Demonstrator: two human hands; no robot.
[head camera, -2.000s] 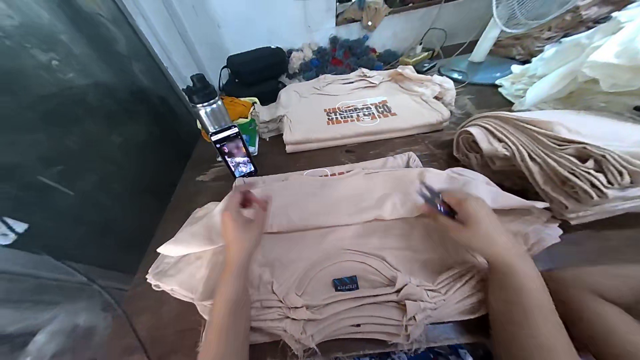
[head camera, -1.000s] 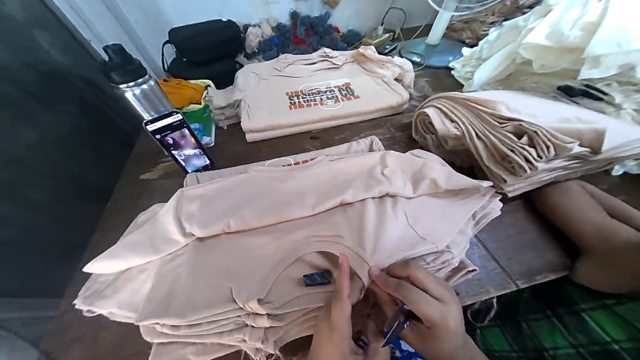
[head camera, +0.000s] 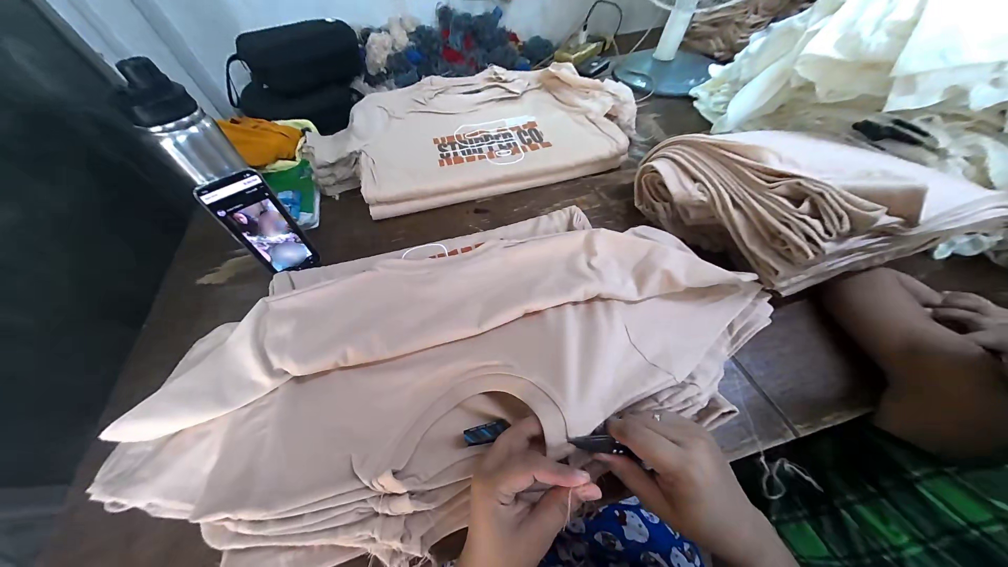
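Observation:
A stack of peach T-shirts (head camera: 378, 409) lies on the wooden table in front of me, the top one with its neckband (head camera: 551, 409) towards me. My right hand (head camera: 677, 472) holds dark thread snips (head camera: 602, 445), their tip against the right side of that neckband. Just left of it, my left hand (head camera: 524, 488) pinches a thin thread (head camera: 569, 504) between thumb and fingertip, with its back fingers at the collar opening. A dark neck label (head camera: 486, 431) shows inside the collar, beside my left hand.
A phone (head camera: 256, 220) leans on a steel bottle (head camera: 197, 146) at the back left. Behind the stack lie folded printed T-shirts (head camera: 488, 150). More folded peach fabric (head camera: 772, 197) is at right, near another person's arm (head camera: 913, 339). A fan base (head camera: 661, 72) stands behind.
Two seconds ago my hands were apart over the folded shirt body; both have come together at the neckband. The snips have moved from over the fabric to the collar's edge.

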